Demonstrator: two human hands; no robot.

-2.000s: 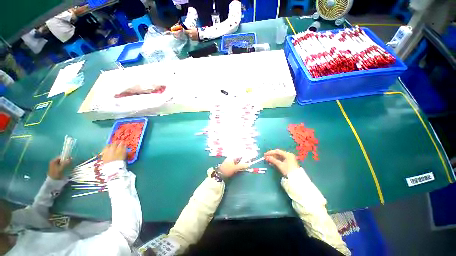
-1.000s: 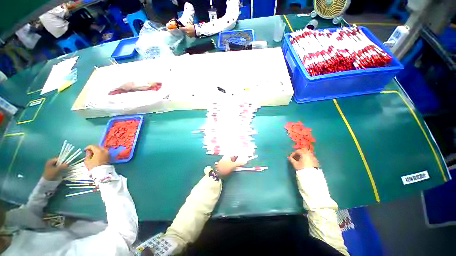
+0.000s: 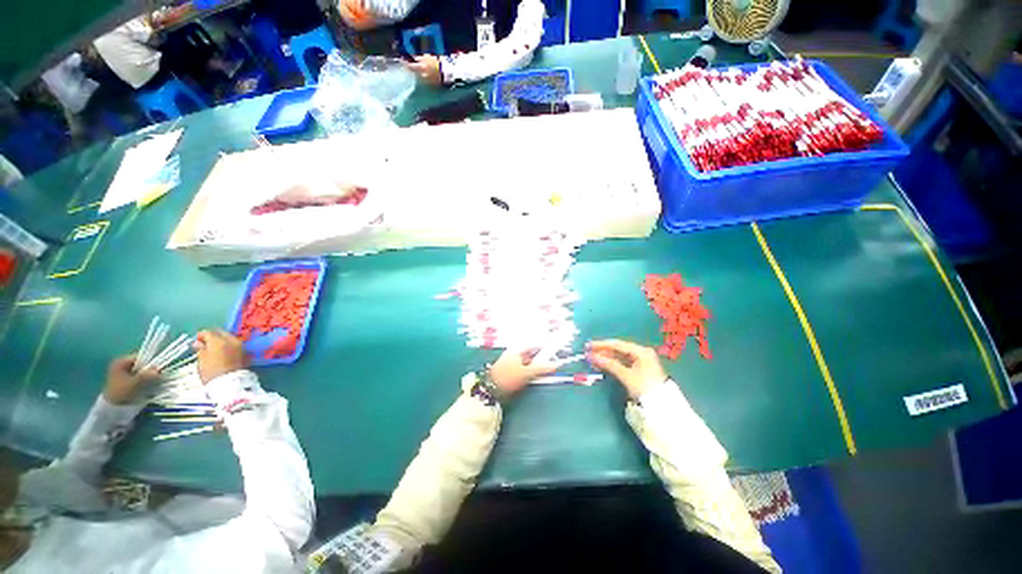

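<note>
My left hand [image 3: 518, 370] holds a thin white stick at the front of a heap of white sticks with red sections [image 3: 518, 294]. My right hand [image 3: 628, 367] is at the stick's right end with thumb and finger pinched together; a small red piece between them is too small to make out clearly. One or more sticks with red ends [image 3: 568, 380] lie on the table just below my hands. A loose pile of flat red pieces [image 3: 677, 314] lies beyond and right of my right hand.
A large blue bin [image 3: 773, 193] full of sticks stands far right. A long white block [image 3: 448, 179] crosses the table beyond the heap. At left, a neighbour's hands [image 3: 220, 354] hold white sticks beside a blue tray of red pieces [image 3: 280, 308]. Another person's arm [image 3: 493, 58] is opposite.
My right hand went to the red pile and came back left to the stick by my left hand. My left hand stayed at the heap. The opposite person's hands have moved apart.
</note>
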